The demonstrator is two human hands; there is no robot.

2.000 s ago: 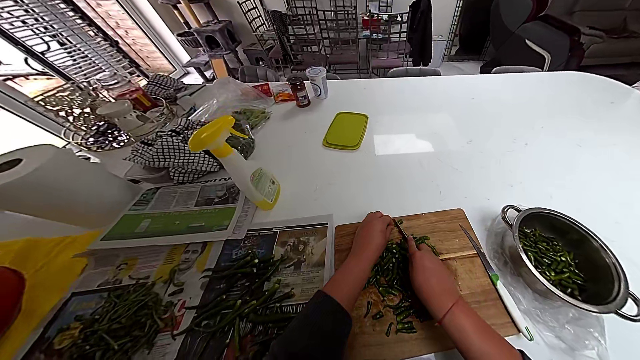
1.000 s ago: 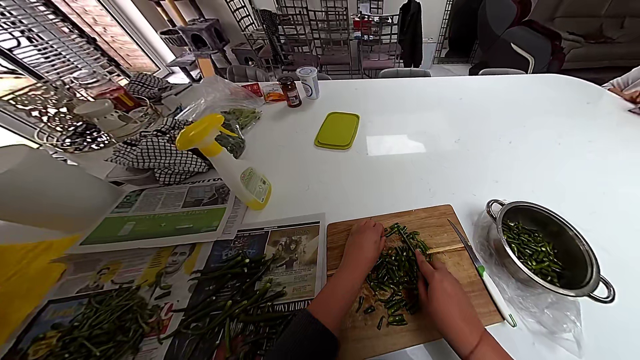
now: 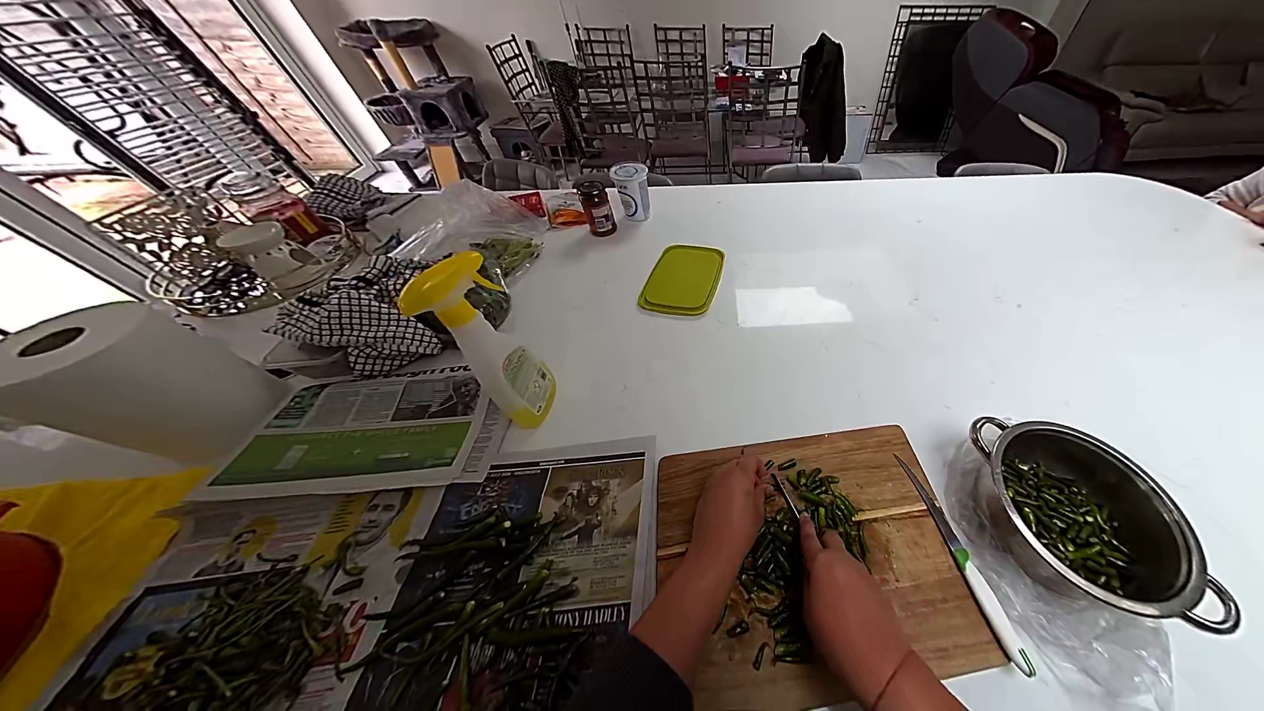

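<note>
My right hand (image 3: 844,602) grips a small knife (image 3: 787,497) over a wooden chopping board (image 3: 918,583). Close by on its left, my left hand (image 3: 733,504) has its fingers bent together at the blade's tip; whether a chilli is between them cannot be made out. Cut green chillies (image 3: 829,504) lie in a heap under and around both hands. A second knife with a white and green handle (image 3: 997,612) rests along the board's right edge. Whole green chillies (image 3: 484,592) are spread on newspaper (image 3: 602,504) to the left, beside a pile of green stems (image 3: 247,632).
A steel pot (image 3: 1175,543) with cut chillies stands on a plastic bag (image 3: 1106,642) at the right. Beyond the newspaper stand a spray bottle (image 3: 494,355) and a paper roll (image 3: 138,385). A green lid (image 3: 683,280) lies farther back. Part of another person (image 3: 1242,197) shows at the far right.
My left hand has moved from the upper part of the chilli heap to its left side. The knife stays in my right hand.
</note>
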